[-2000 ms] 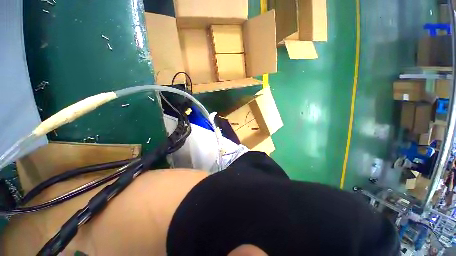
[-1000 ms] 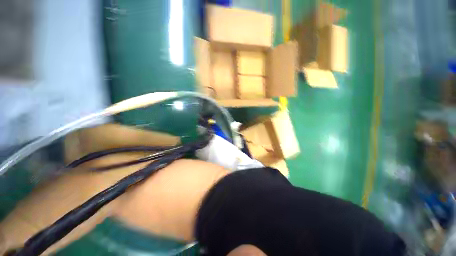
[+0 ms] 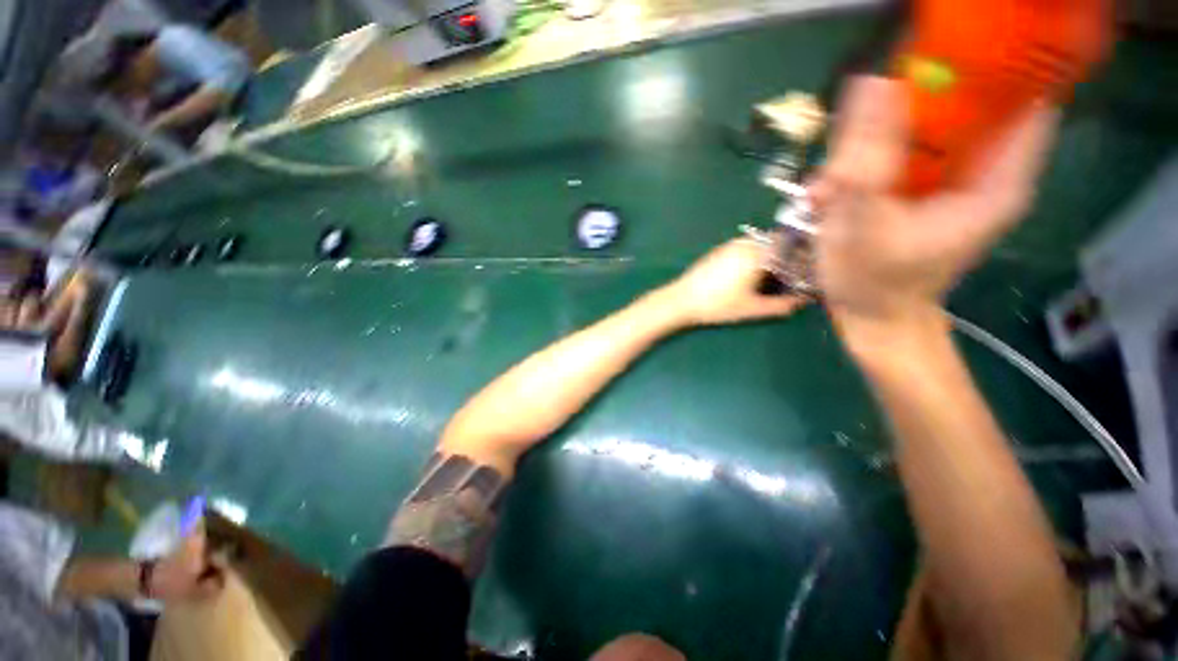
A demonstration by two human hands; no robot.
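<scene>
An orange powered screwdriver [image 3: 1001, 84] is at the upper right, cut off by the top edge. My right hand [image 3: 904, 220] is wrapped around its lower part. The silver screw-feed head [image 3: 795, 226] points down beside my right fingers. My left hand [image 3: 739, 282] is at the tool's lower end, fingers closed on a small dark unit [image 3: 775, 282]; most of that unit is hidden and blurred. Round black-rimmed units with white faces stand in a row to the left: one [image 3: 597, 229], another [image 3: 425, 235] and a third [image 3: 332, 242], with several smaller-looking ones beyond.
The units lie on a glossy green surface [image 3: 646, 375]. A shelf edge [image 3: 543, 65] runs behind, with a red-lit control box [image 3: 452, 32]. A whitish feed hose [image 3: 1053, 387] curves at right beside a white box [image 3: 1143, 258]. Other people's arms [image 3: 116, 575] and a carton [image 3: 220, 620] are at left.
The view has swung from the floor cartons and cables at right to the green work surface. Both my hands and the orange screwdriver are now in view; they were not before.
</scene>
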